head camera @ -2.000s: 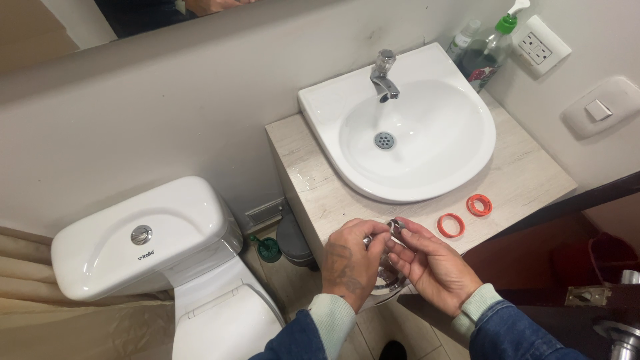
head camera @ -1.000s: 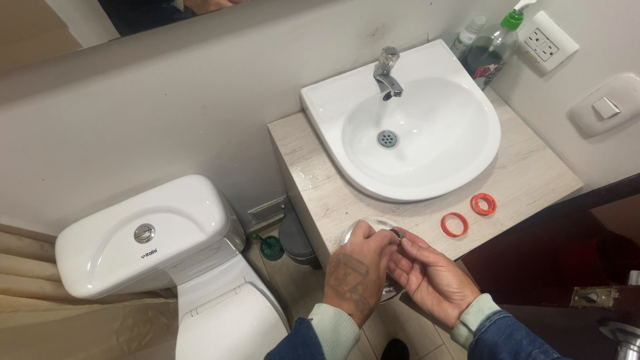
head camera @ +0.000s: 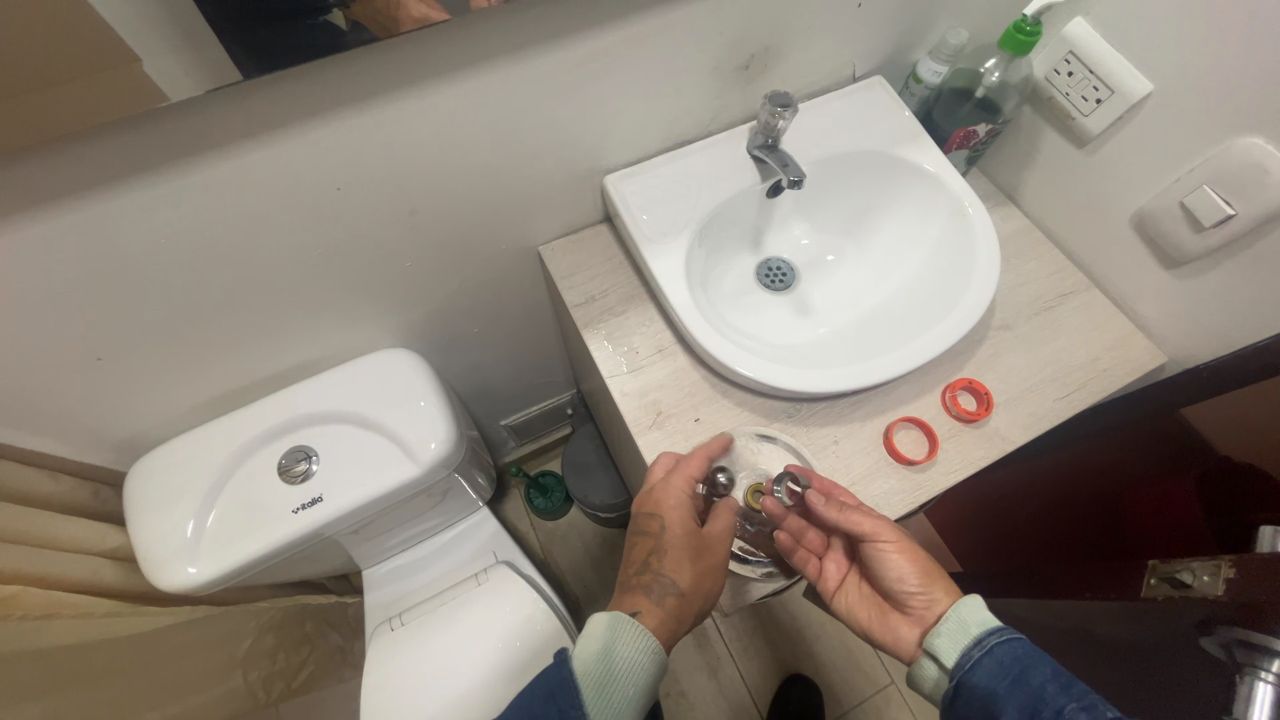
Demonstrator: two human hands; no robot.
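Observation:
My left hand (head camera: 675, 540) holds a small, round, shiny metal part (head camera: 719, 481) between thumb and fingers. In the fingertips of my right hand (head camera: 865, 560) is a small metal ring (head camera: 789, 488). Between and partly behind the hands, at the counter's front edge, is a clear round object (head camera: 770, 450) with a shiny rim; a small yellowish ring (head camera: 755, 495) shows near its middle. The fingers hide much of it. To the right, a thin red-orange ring (head camera: 910, 441) and a thicker red-orange ring (head camera: 967, 400) lie apart on the counter.
A white washbasin (head camera: 850, 370) with a chrome tap (head camera: 776, 150) is set on the wood-look counter (head camera: 1060, 340). Bottles, including a green-topped pump bottle (head camera: 985, 95), stand behind it. A white toilet (head camera: 400, 500) is at left, beside a grey bin (head camera: 595, 475). A door latch (head camera: 1188, 578) is at right.
My hands have come apart, the metal part now in the left and the metal ring in the right. More of the clear round object shows between them.

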